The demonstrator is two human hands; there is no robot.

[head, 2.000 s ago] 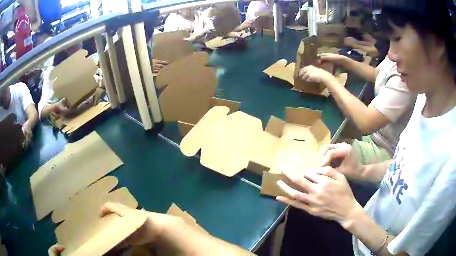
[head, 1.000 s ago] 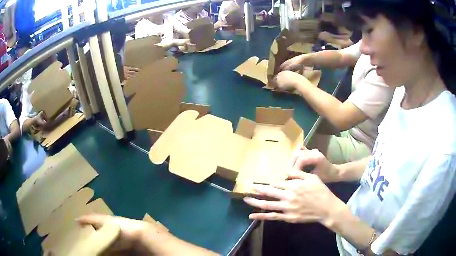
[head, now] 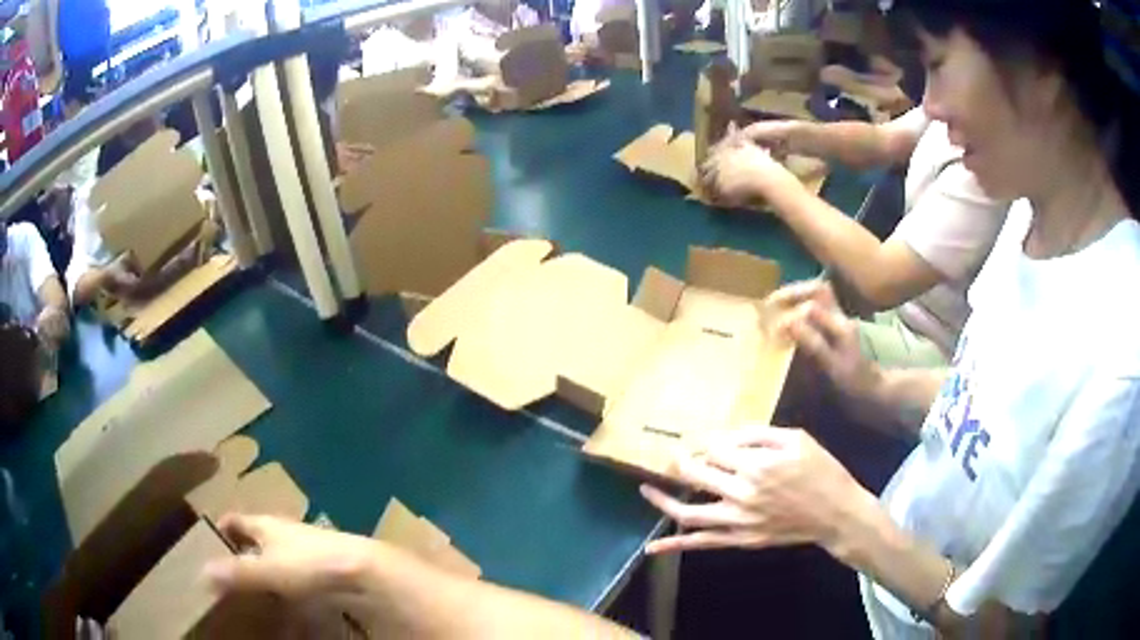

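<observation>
A part-folded box [head: 169,581] of brown cardboard is at the lower left, cut off by the picture's bottom edge. A dark-shaded panel [head: 131,513] stands up behind its lighter panel. My right hand [head: 288,563] reaches in from the bottom, its thumb and fingers closed on the box's upper right edge. Of my left hand [head: 90,629] only blurred fingertips show at the bottom edge, by the box's left side; its grip is hidden. Behind the box lie a rounded-flap cardboard piece [head: 269,485] and a flat box blank [head: 163,419].
At right a seated person's hands [head: 763,494] work on an open box [head: 694,375] with its lid laid left. Pale posts [head: 300,188] and a rail [head: 163,106] divide the green bench [head: 413,456]. Other people fold boxes beyond. A cardboard flap [head: 425,538] lies beyond my forearm.
A darker panel now stands up behind the panel in my right hand. The neighbour's hands have spread apart, one at the open box's far side. The view swung right, then partly back.
</observation>
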